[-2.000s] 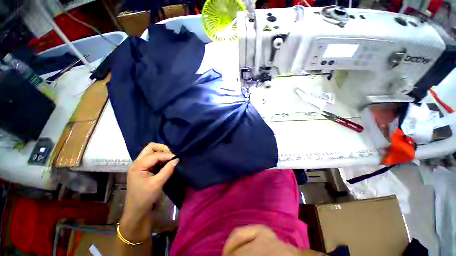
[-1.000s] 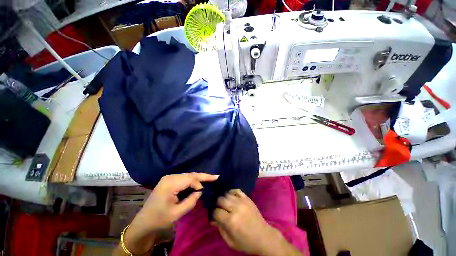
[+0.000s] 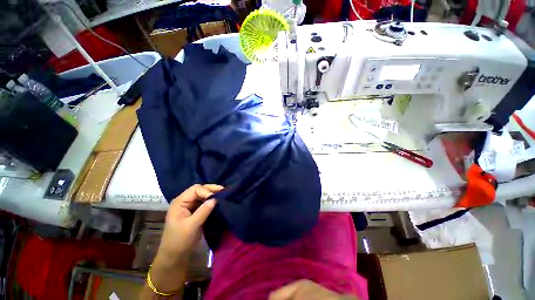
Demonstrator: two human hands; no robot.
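Observation:
The navy cloth (image 3: 252,170) lies bunched over the white sewing table and hangs over its front edge onto the magenta lap. Its upper right part reaches under the needle area (image 3: 297,105) of the white Brother machine (image 3: 352,64), in bright light. My left hand (image 3: 190,214) pinches the cloth's edge between thumb and fingers at the table's front edge. My right hand (image 3: 305,291) is low over the lap, blurred and cut off by the bottom edge; its fingers cannot be made out.
Red-handled snips (image 3: 410,154) lie right of the needle beside a paper label (image 3: 380,124). An orange scrap (image 3: 478,186) hangs at the table's right end. A green fan (image 3: 263,35) stands behind the needle. A cardboard strip (image 3: 108,158) lies left; a cardboard box (image 3: 437,275) stands below right.
A second ago both hands were together at the cloth's front edge. My right hand has moved down and away; my left hand has moved left, still pinching cloth. The camera view has also shifted.

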